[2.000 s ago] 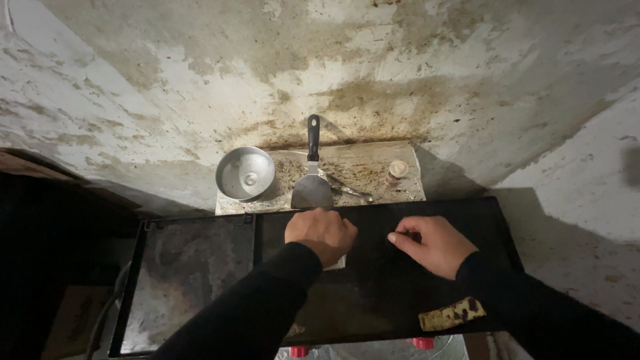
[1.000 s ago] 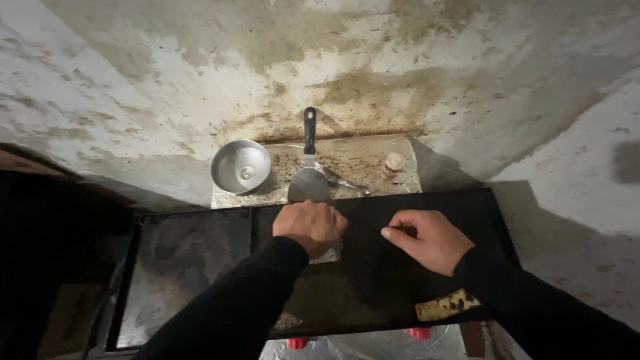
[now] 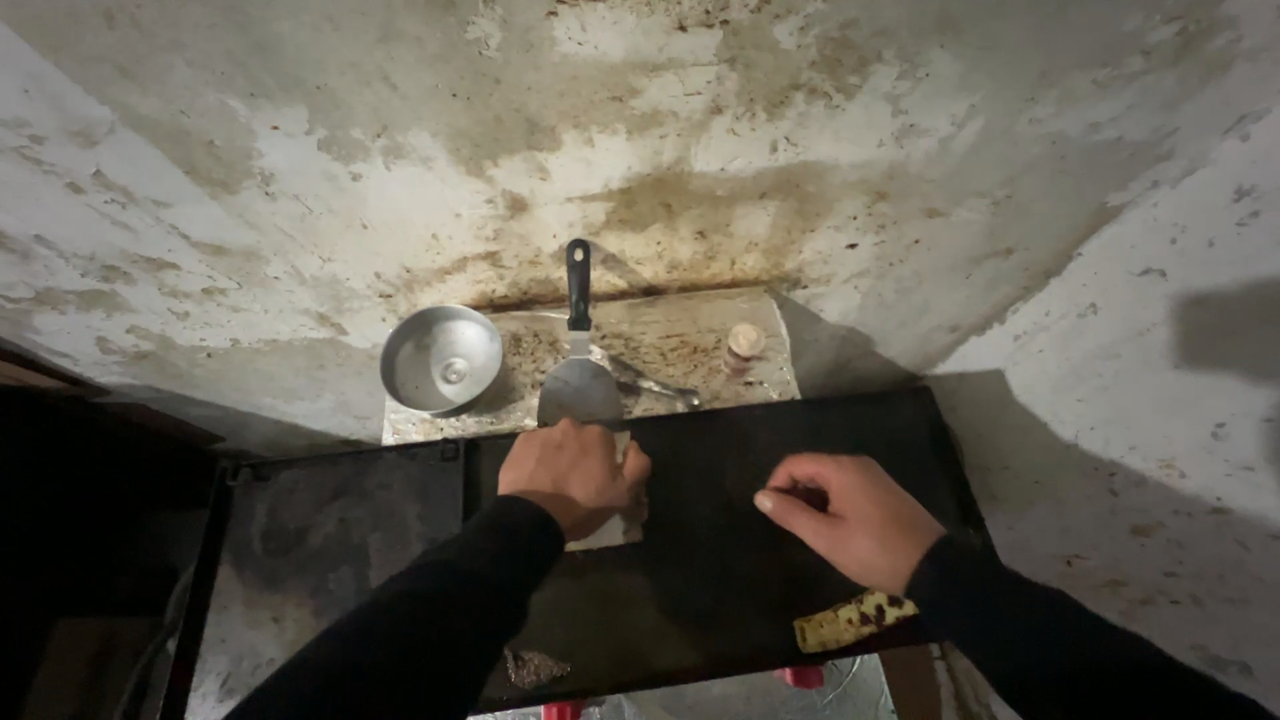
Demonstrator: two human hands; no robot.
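My left hand (image 3: 572,477) is closed over a pale, flat piece (image 3: 608,533), perhaps a folded cloth or paper, pressed on the dark griddle (image 3: 700,580). Its fingers are mostly hidden, so the exact hold is unclear. Just beyond it a metal spatula (image 3: 579,385) with a black handle lies at the griddle's back edge. My right hand (image 3: 845,515) hovers over the right side of the griddle, fingers curled with thumb near the index finger; nothing shows in it. A yellow strip with charred spots (image 3: 850,622) lies below it, near the front edge.
Behind the griddle, a foil-covered surface (image 3: 680,310) carries a metal bowl or lid (image 3: 440,360), a small jar (image 3: 744,345) and a metal utensil (image 3: 665,390). A dark residue patch (image 3: 537,668) lies near the front edge. Red knobs (image 3: 803,677) sit below. A stained wall (image 3: 640,150) rises behind.
My left hand has shifted slightly over the griddle, and more of the pale piece shows beside and below it. My right hand keeps nearly the same place and pose.
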